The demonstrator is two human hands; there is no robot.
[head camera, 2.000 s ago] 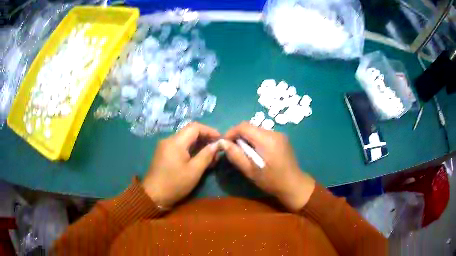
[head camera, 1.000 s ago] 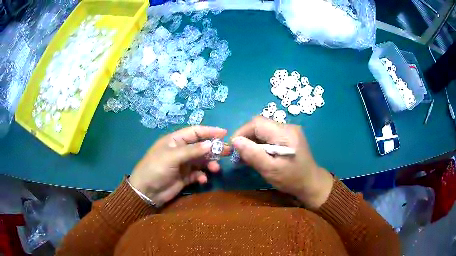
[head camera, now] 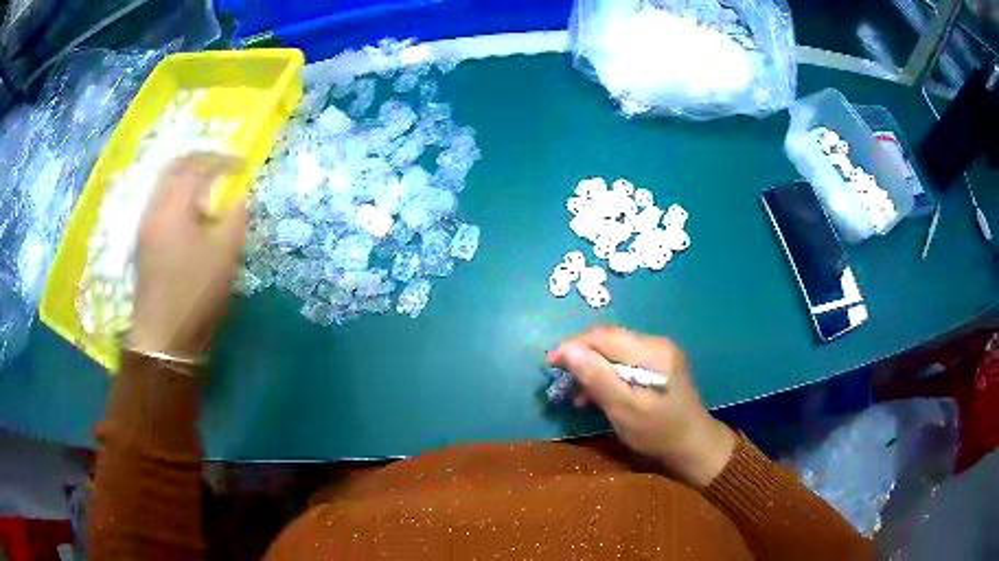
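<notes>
My left hand (head camera: pixel 188 258) is blurred over the yellow tray (head camera: pixel 280 68), which holds many white pieces; whether its fingers hold anything is hidden. My right hand (head camera: pixel 641 397) is above the table's near side with the white pen-shaped tool (head camera: pixel 640 376) lying in its grip. A clear housing (head camera: pixel 560 385) shows under its fingertips. The heap of clear housings (head camera: pixel 362 208) lies right of the tray. The smaller pile of white perforated inserts (head camera: pixel 624 225) lies right of centre, with a few inserts set slightly apart toward me.
A large clear bag of white parts (head camera: pixel 685 55) lies at the far side. At right are a clear box (head camera: pixel 808 129) holding white inserts, a smartphone (head camera: pixel 812 254) and a dark object (head camera: pixel 962 132). Clear film (head camera: pixel 55 164) lies far left. A blue crate (head camera: pixel 362 24) stands beyond the table.
My left hand has moved from the middle, where it held a clear piece, to over the yellow tray. My right hand has moved slightly right and nearer me, still with the white tool.
</notes>
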